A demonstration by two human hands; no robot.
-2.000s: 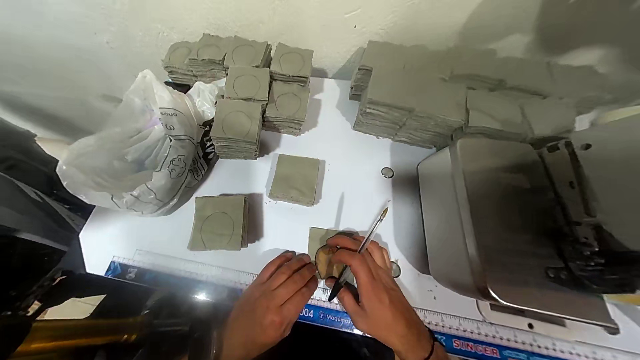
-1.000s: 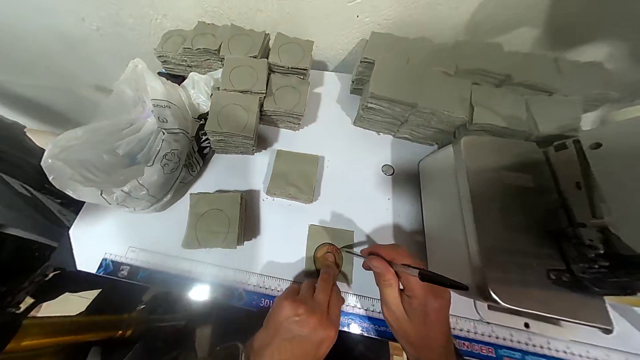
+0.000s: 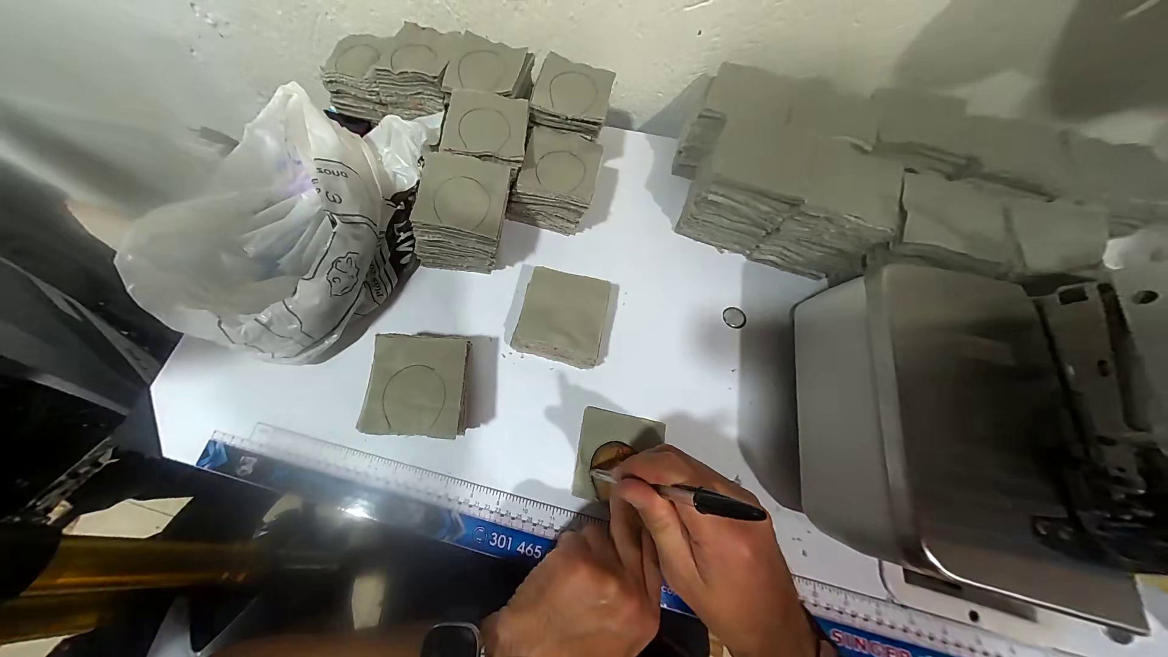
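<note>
My right hand (image 3: 707, 534) grips a ballpoint pen (image 3: 698, 497), its tip at the left edge of a round brownish disc (image 3: 610, 454). The disc lies on a square of grey-green fabric (image 3: 593, 438) near the table's front edge. My left hand (image 3: 579, 593) is just below and left, its fingers reaching under my right hand toward the disc; the fingertips are hidden. Behind the square lies a small pile of plain squares (image 3: 563, 315). To the left sits a pile whose top square bears a drawn circle (image 3: 413, 397).
Several stacks of circle-marked squares (image 3: 461, 201) stand at the back left beside a white plastic bag (image 3: 292, 228). Plain stacks (image 3: 785, 164) fill the back right. A metal sewing machine (image 3: 967, 429) stands at right. A clear ruler (image 3: 438, 484) runs along the front edge.
The pen has moved from the disc's right side to its left, and my right hand now crosses over my left. Two seconds ago both hands were at the disc, with the pen held upward.
</note>
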